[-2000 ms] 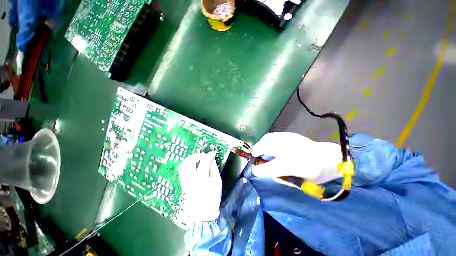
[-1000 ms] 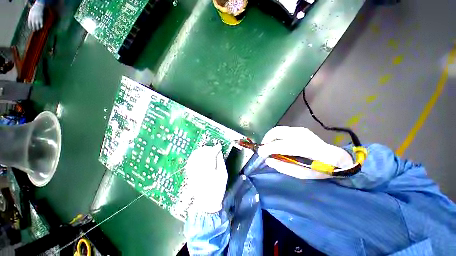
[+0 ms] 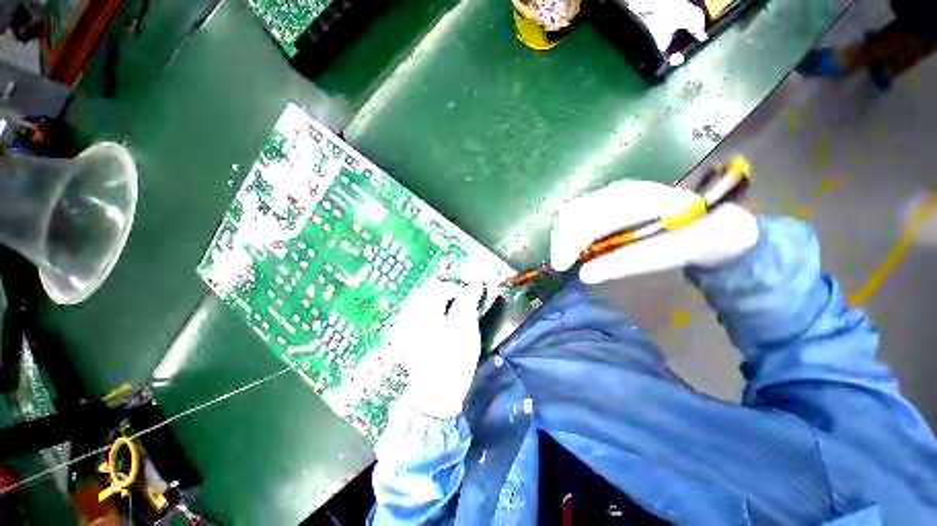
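A green circuit board [image 3: 339, 272] with silvery pads lies on the green bench in front of me. My left hand [image 3: 442, 334], in a white glove, rests on its near right part; a thin solder wire [image 3: 221, 399] runs from the lower left across the board towards it. Whether the fingers grip the wire's end is hidden by glare. My right hand [image 3: 652, 231], in a white glove, is shut on the soldering iron [image 3: 627, 234], just right of the board. The iron's tip points left, at the board's right corner.
A clear fume hood [image 3: 92, 224] stands at the left. A yellow tin [image 3: 542, 23] and a black tray [image 3: 673, 36] with white cloths are at the top. Another board [image 3: 290, 15] lies at the upper left. A yellow ring [image 3: 121, 467] sits lower left. A person's foot [image 3: 822, 62] shows upper right.
The view has shifted and turned, so the board looks more tilted. My right hand has risen, and the iron's handle now points up and to the right. My left hand stays on the board.
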